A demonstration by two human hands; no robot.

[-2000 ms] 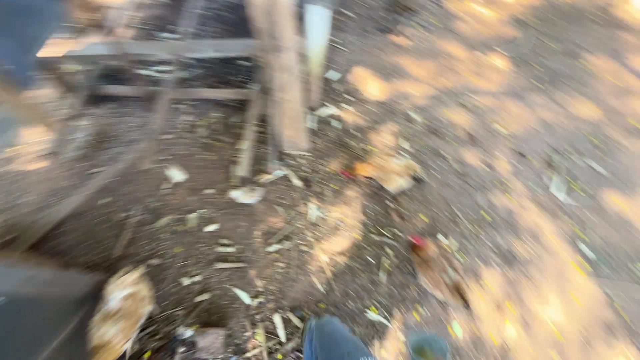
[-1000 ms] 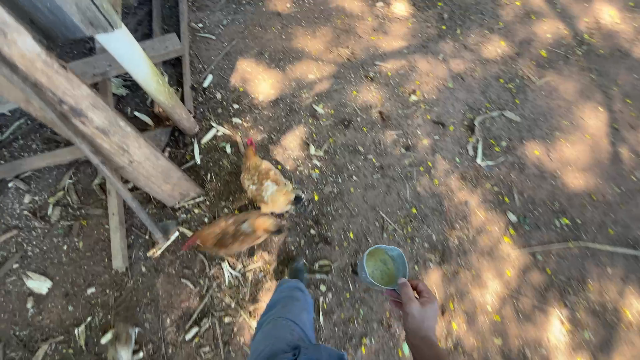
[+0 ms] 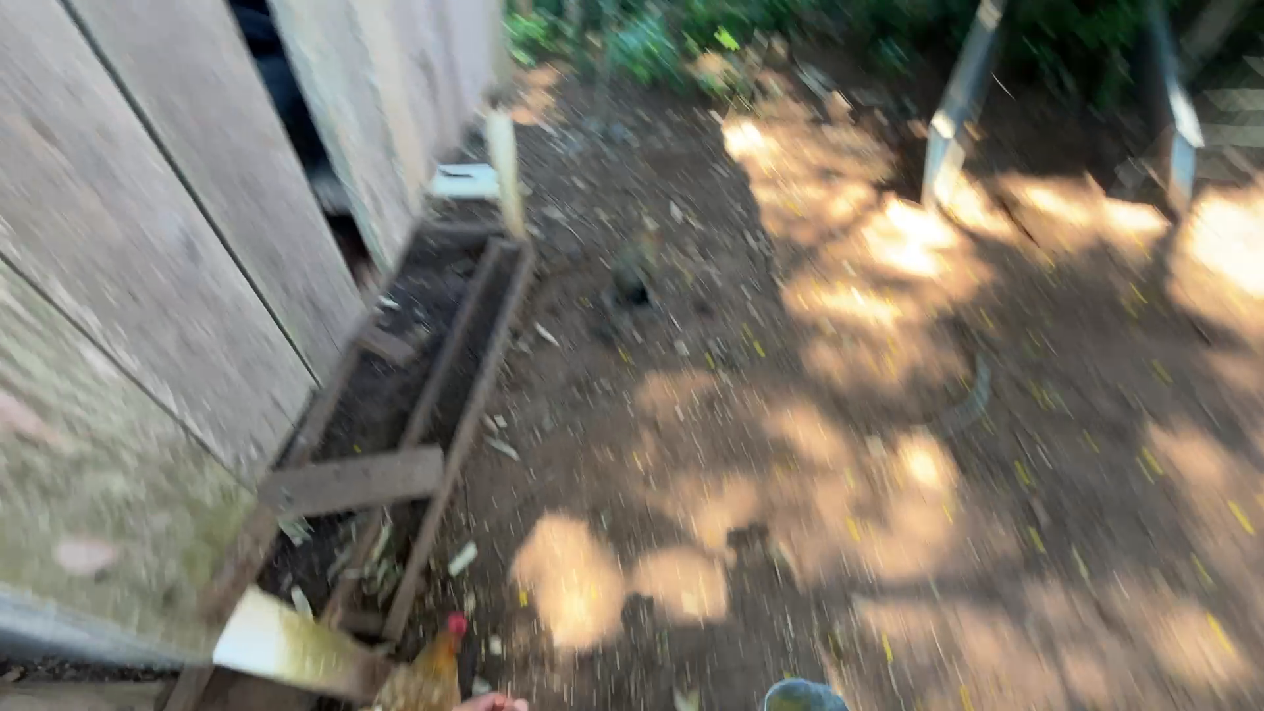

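At the bottom edge, left of centre, only the fingertips of what appears to be my left hand (image 3: 494, 702) show, next to a chicken (image 3: 427, 679) with a red comb; whether they hold anything is hidden. Farther right, the top of a metal cup (image 3: 805, 696) with greenish contents pokes into view. My right hand is out of the picture, so its hold on the cup cannot be seen. A blurred, dark and light animal, perhaps another chicken (image 3: 635, 276), is on the ground farther ahead.
A wall of wooden boards (image 3: 188, 188) rises at the left. Along its foot lies a low wooden frame (image 3: 464, 434) with a crosspiece (image 3: 355, 481). Posts (image 3: 953, 109) stand at the upper right, before green plants (image 3: 642, 49). Leaves and husks litter the dirt ground.
The view has swung up towards the board wall and the plants. My right hand, seen on the cup a second ago, has left the view, and fingertips now show at the lower left.
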